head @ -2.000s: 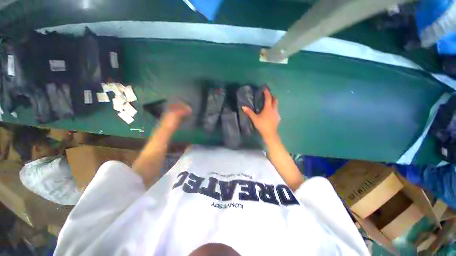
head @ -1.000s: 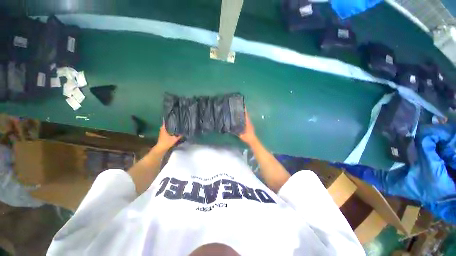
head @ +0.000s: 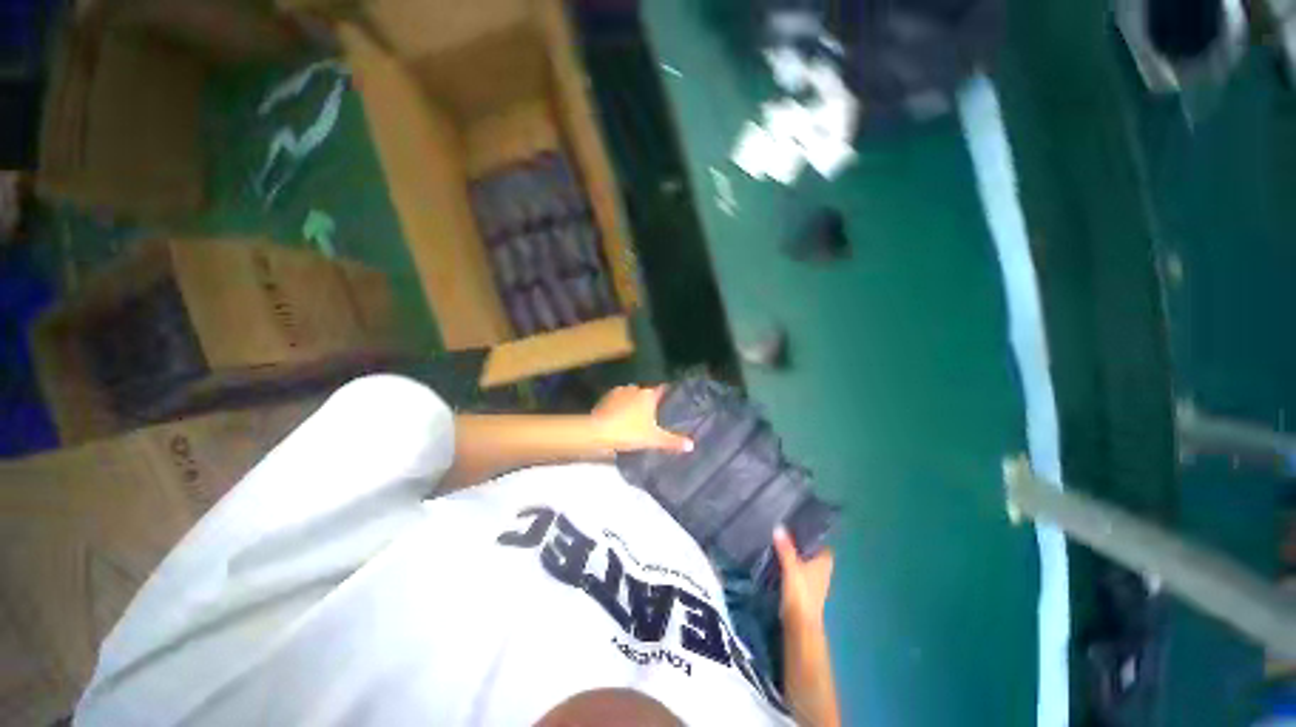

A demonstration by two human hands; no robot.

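A row of several dark folded pieces (head: 732,476) is held side by side between my two hands, close to my chest at the bench edge. My left hand (head: 643,422) grips the upper left end of the row, thumb on top. My right hand (head: 806,571) grips the lower right end, thumb on top. The fingers of both hands are partly hidden under the pieces. An open cardboard carton (head: 604,213) lies to the upper left, with rows of dark pieces (head: 543,244) inside.
The green bench (head: 910,426) carries white labels (head: 803,121), a dark heap (head: 931,50) and two small dark scraps. A pale blue strip (head: 1026,341) runs along it. A metal arm (head: 1151,547) slants over the right side. Another carton (head: 270,305) with dark contents stands at left.
The view has turned toward the cartons. The row of dark pieces, flat before me on the bench a second ago, is now held at a slant near my chest. The open carton has come into fuller view.
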